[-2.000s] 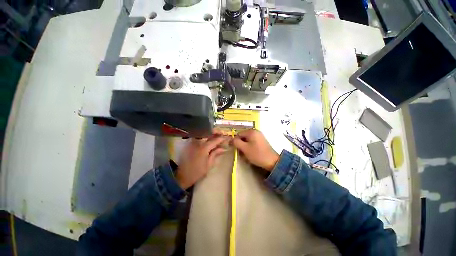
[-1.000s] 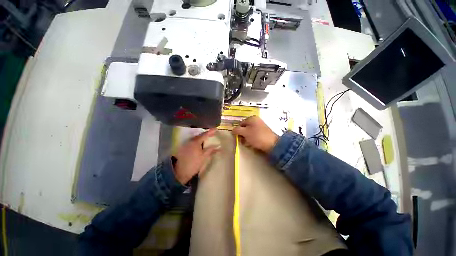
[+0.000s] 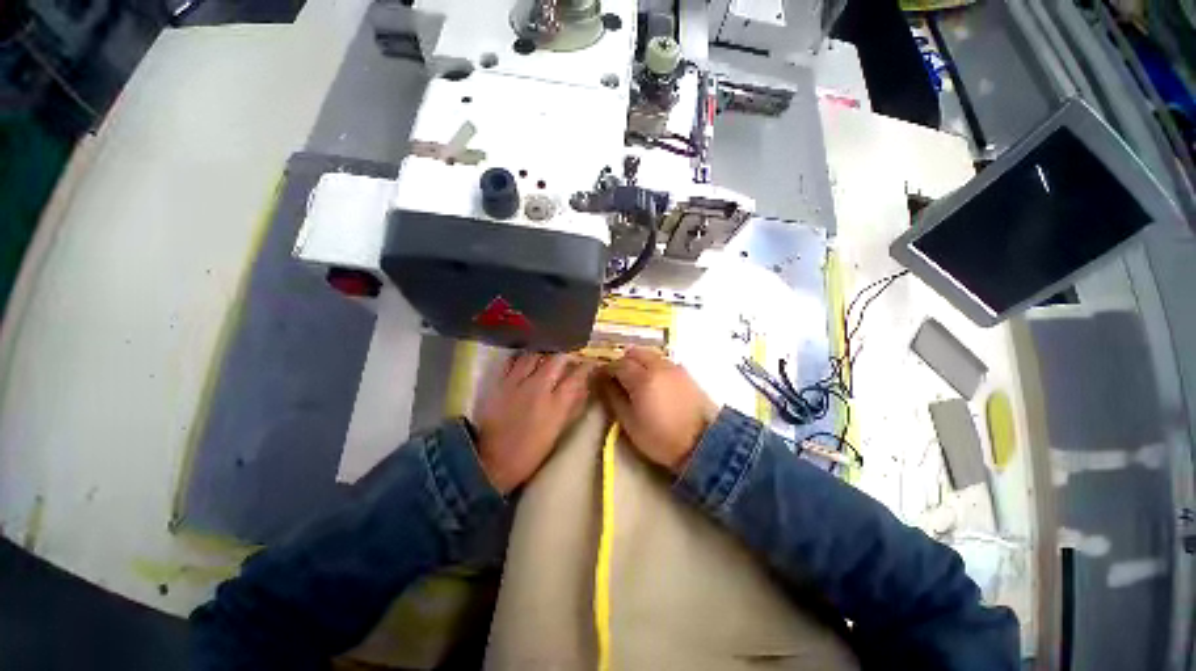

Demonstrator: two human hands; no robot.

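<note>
The beige workpiece (image 3: pixel 695 577) runs from the bottom of the picture up to the sewing clamp, with a yellow strip (image 3: pixel 605 551) lengthwise down it. My left hand (image 3: pixel 529 413) lies on its upper left edge, fingers flat and pointing at the clamp. My right hand (image 3: pixel 660 404) is at the top end of the yellow strip, fingertips pinched on the cloth there. The yellow-edged sewing clamp (image 3: pixel 635 315) is just beyond my fingertips. The machine head (image 3: pixel 496 282), with a dark grey cover, stands over the clamp's left side. The needle is hidden.
A red switch (image 3: pixel 352 282) is on a white box left of the head. The shiny bed plate (image 3: pixel 794 282) and black cords (image 3: pixel 800 393) are right of the clamp. A control screen (image 3: pixel 1036 216), grey blocks (image 3: pixel 948 358) and a rounded yellow piece (image 3: pixel 1001 430) are at the right.
My left hand has moved up and right, now flat beside my right hand near the clamp. My right hand sits slightly lower in the picture. The view has shifted, with the machine head further right.
</note>
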